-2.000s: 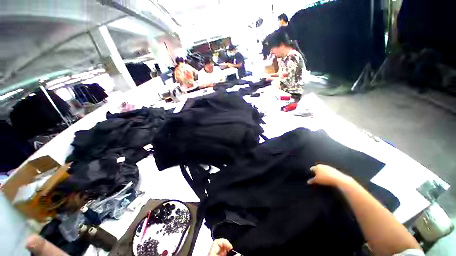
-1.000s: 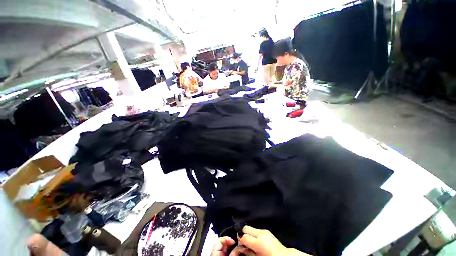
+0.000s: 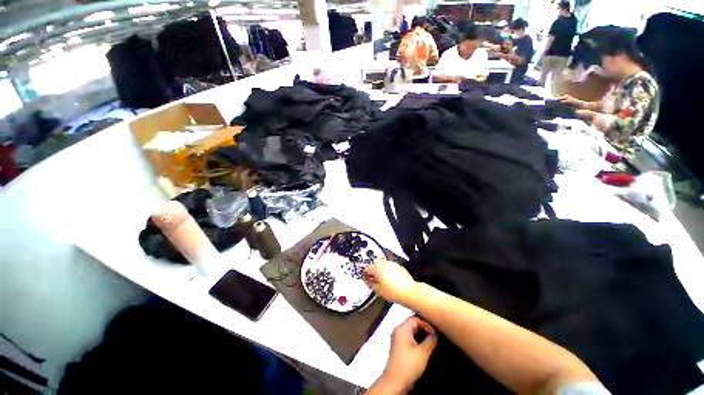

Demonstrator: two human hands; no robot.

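The black garment [image 3: 556, 285] lies spread across the right of the table and over its near edge. My left hand [image 3: 407, 353] is at the table's near edge, fingers closed on the garment's near left part. My right hand [image 3: 390, 281] reaches over the right side of the white oval tray [image 3: 337, 271], fingertips bunched down at the small dark pieces. Whether they hold a piece or a needle cannot be told. The tray holds heaps of tiny dark pieces, a thin pink-red stick [image 3: 325, 248] and a small red dot.
A grey-brown cloth or board [image 3: 340, 332] lies under the tray. A black phone [image 3: 243, 294], pink bottle [image 3: 184, 235], dark spools or containers [image 3: 266, 239], clear plastic bags [image 3: 297, 204] and an open cardboard box [image 3: 181, 139] are left. Stacked black garments [image 3: 463, 154] lie beyond; several people are behind.
The view has turned left, bringing in the phone and bottle. My right hand has moved from the garment, then from beside my left hand, to the tray.
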